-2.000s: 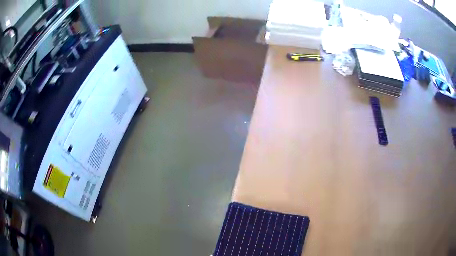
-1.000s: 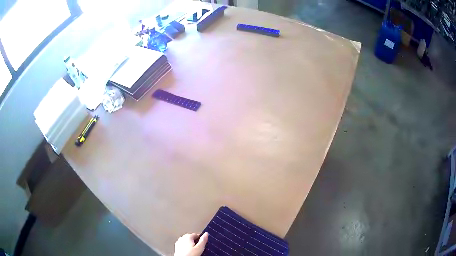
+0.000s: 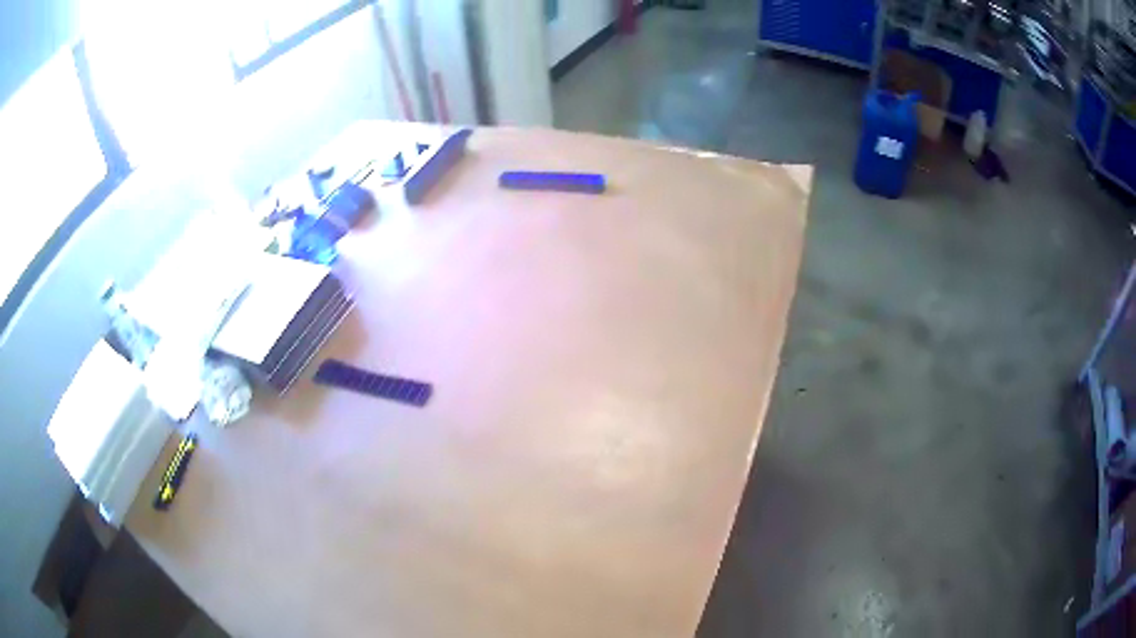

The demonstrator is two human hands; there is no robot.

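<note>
The tan table [image 3: 561,411] fills the middle of the view. A narrow dark cut cell strip with pale cross lines [image 3: 374,383] lies flat on it at left. A longer blue-purple row of cut cells [image 3: 552,182] lies near the far edge. A long dark block [image 3: 439,166] stands left of that row. A stack with a white top and dark layered sides [image 3: 284,317] sits by the left edge. Neither of my hands is in the picture, and the large cell sheet is out of view.
A yellow-black cutter [image 3: 176,471] lies at the left edge beside crumpled clear plastic [image 3: 226,391] and white stacked sheets [image 3: 110,428]. Blue items [image 3: 326,227] lie farther back. A blue drum [image 3: 886,145] stands on the grey floor [image 3: 922,411]. A rack stands at far right.
The view has tilted up and swung, so the table items appear lower and farther left. The cell sheet and the hand at its left edge have left the bottom of the picture.
</note>
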